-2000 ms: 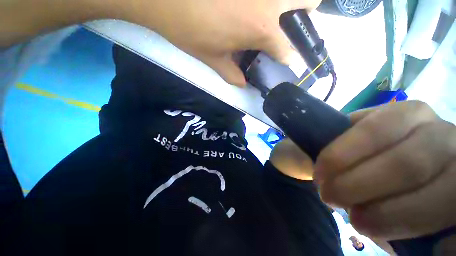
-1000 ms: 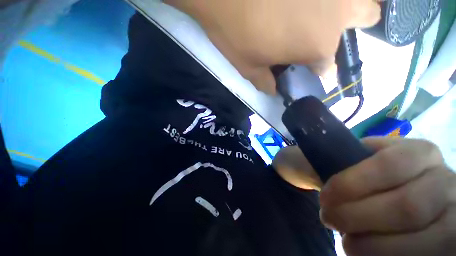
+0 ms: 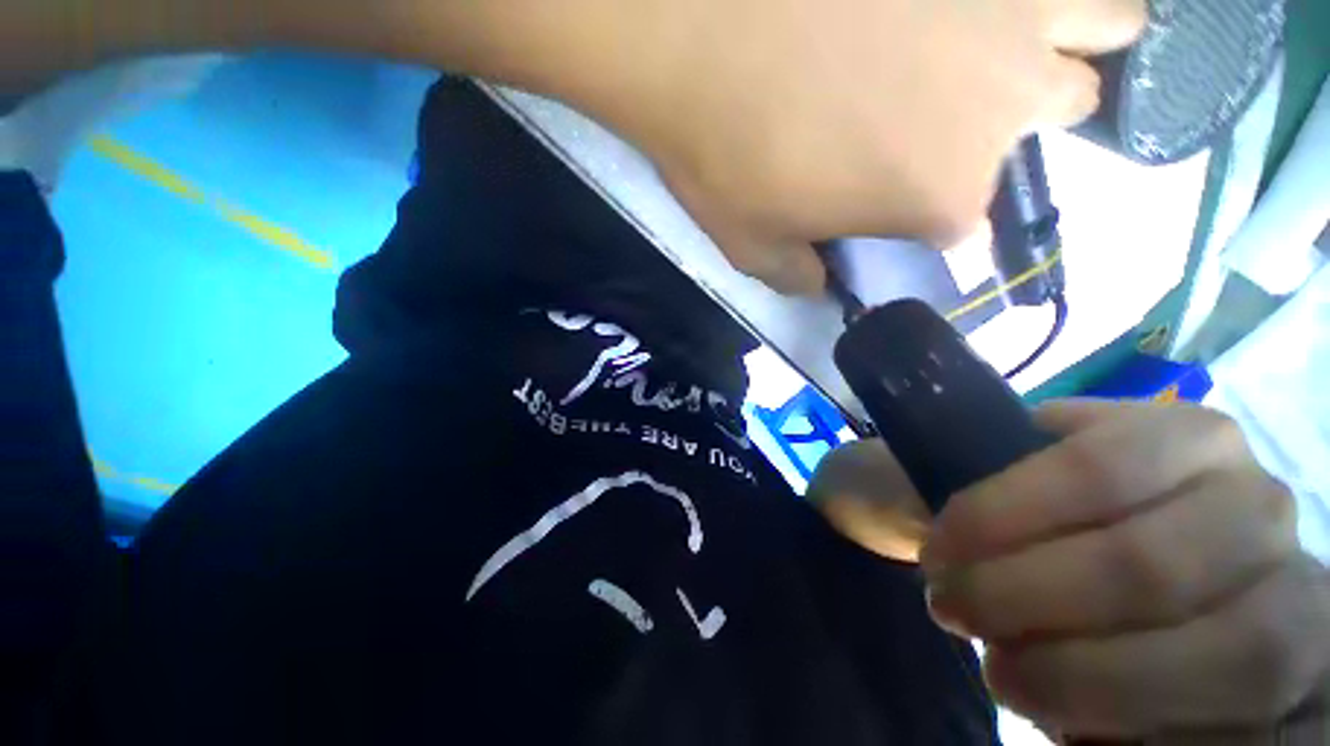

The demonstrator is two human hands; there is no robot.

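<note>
A black and grey cabled unit lies on the white sheet, with its flat body partly under my left hand and a thick rounded bar beyond. A thin yellow band crosses it. My left hand comes from the upper left, its thumb at the body's near edge and other fingers near the grey disc; its grip is partly hidden. My right hand, at the lower right, is closed around the black electric screwdriver. The tool's tip is at the body's near end; no screw can be made out.
A blue box with orange contents stands beyond the unit, at the green bench edge. The white sheet's near edge runs diagonally beside my black top. A rounded bare-skin shape shows behind the screwdriver. Blue floor with yellow lines is at the left.
The unit, my left hand and the screwdriver tip have shifted right and down in the picture. My left hand now covers more of the unit, with fingers close to the disc. My right hand keeps the screwdriver.
</note>
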